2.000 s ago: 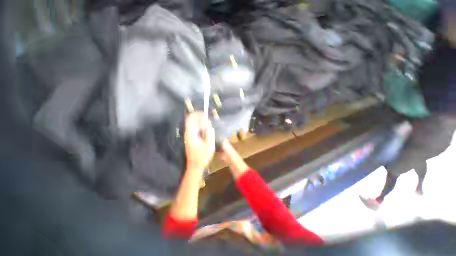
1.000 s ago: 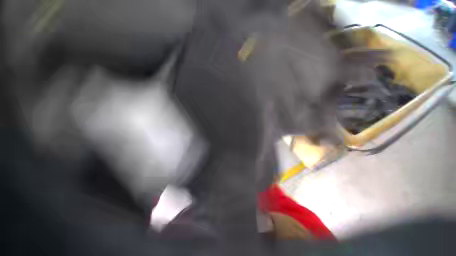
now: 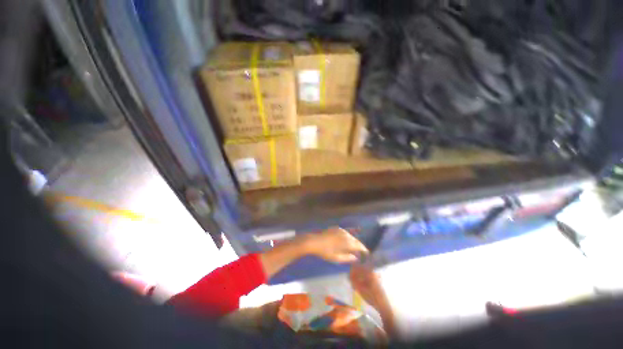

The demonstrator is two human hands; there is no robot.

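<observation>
A heap of dark grey garments (image 3: 444,82) lies on the truck bed at the upper right. My left hand (image 3: 336,245), in a red sleeve, is in front of my waist at the lower middle, below the truck's rear sill and away from the garments. My right hand (image 3: 363,278) is close beside it, lower and to the right. I see no garment in either hand. Both hands are bare and blurred, so I cannot tell how their fingers are set or whether they touch.
Brown cartons (image 3: 254,102) with yellow straps and white labels stand stacked left of the heap. The brown truck bed edge (image 3: 410,185) runs across, with blue metal below. The truck's blue side frame (image 3: 160,82) is at left. Pale floor (image 3: 147,180) shows a yellow line.
The view has swung from the garments, past a cream-yellow cart, to the truck bed with cartons. The grey bundle in front of me a second ago is gone from my hands, which are now near my waist.
</observation>
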